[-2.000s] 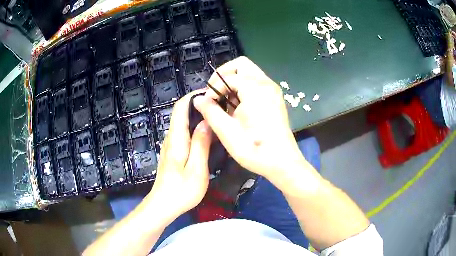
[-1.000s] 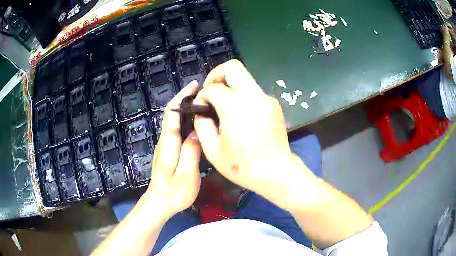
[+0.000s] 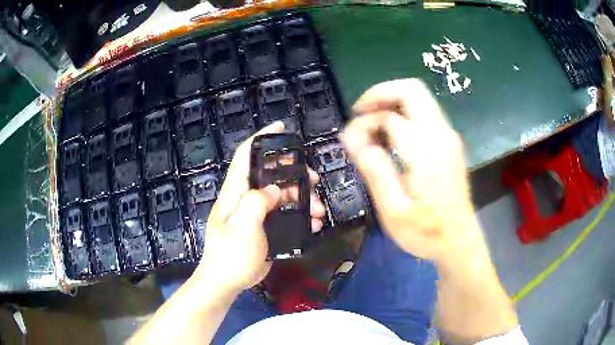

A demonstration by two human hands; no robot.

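My left hand holds a black phone housing upright over the front edge of the blister tray, with the thumb on its face. Skin shows through openings in the housing's upper part. My right hand is to the right of the housing, apart from it, and blurred. Its fingers are bent; whether they hold the tweezers cannot be told. The black tray lies on the green bench with rows of pockets, most with housings in them. A pile of white slips lies right of the tray.
A second black tray is at the far right. Orange tape runs along the back edge, with dark equipment behind. A red stool stands on the grey floor by a yellow line. Clear film is stuck on the bench at the left.
My right hand has moved right, off the housing, and now hides the smaller white pile. The housing in my left hand has come into clear view. The tray's right-hand front pockets show.
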